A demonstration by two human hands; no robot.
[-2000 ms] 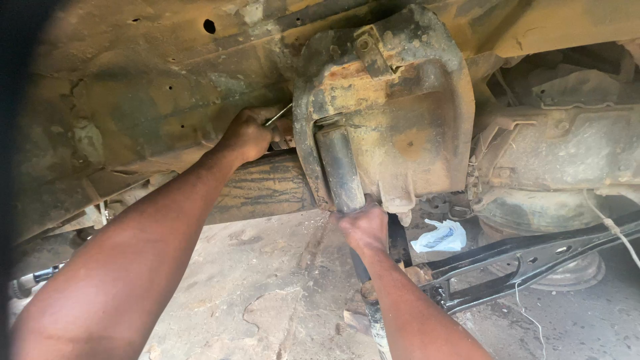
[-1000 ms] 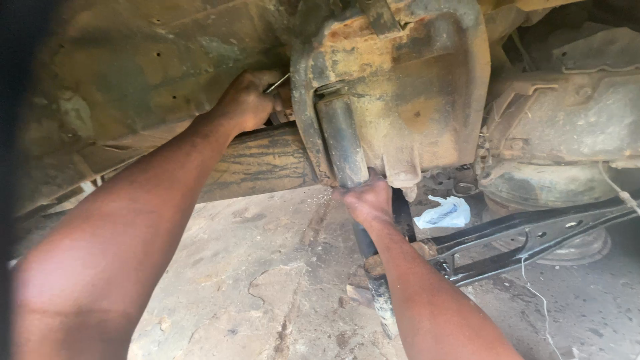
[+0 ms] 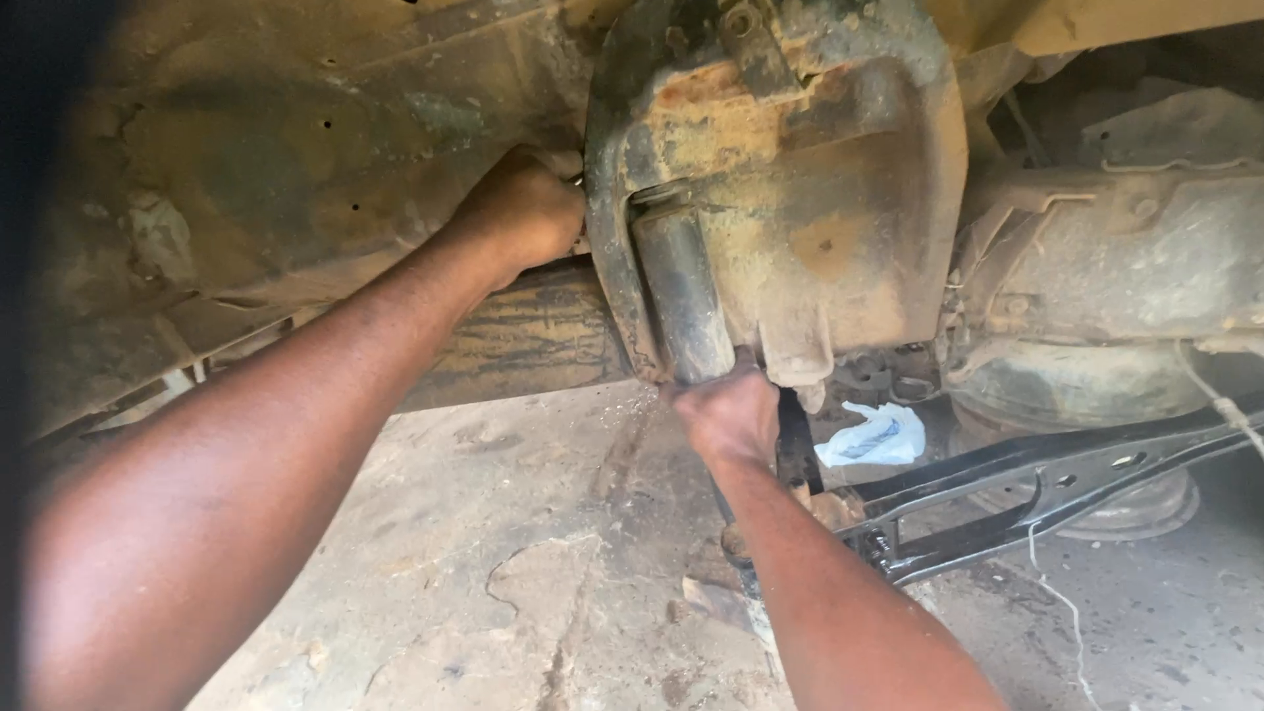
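Observation:
A cylindrical shock absorber [image 3: 683, 286] stands slightly tilted in the recess of a rusty metal mounting bracket [image 3: 839, 227] under a vehicle. My right hand [image 3: 729, 410] is closed around the lower end of its outer tube. To the upper left, my left hand [image 3: 533, 202] is at the bracket's left edge, fingers curled. A small bit of bright metal shows at those fingertips, and the bracket edge hides what lies behind them. Below my right hand, the shock's lower part is partly covered by my forearm.
A black control arm [image 3: 1047, 454] runs from lower centre to the right. Behind it are a dusty round metal part [image 3: 1066, 385] and a crumpled plastic bag [image 3: 877, 434] on the concrete floor [image 3: 444, 553]. A thin pale cord [image 3: 1071, 612] hangs at right. A dirty frame beam [image 3: 523, 336] crosses behind.
The thin metal rod that stuck out from my left hand in the earlier frames now shows only as a small glint. My right hand stays on the shock absorber.

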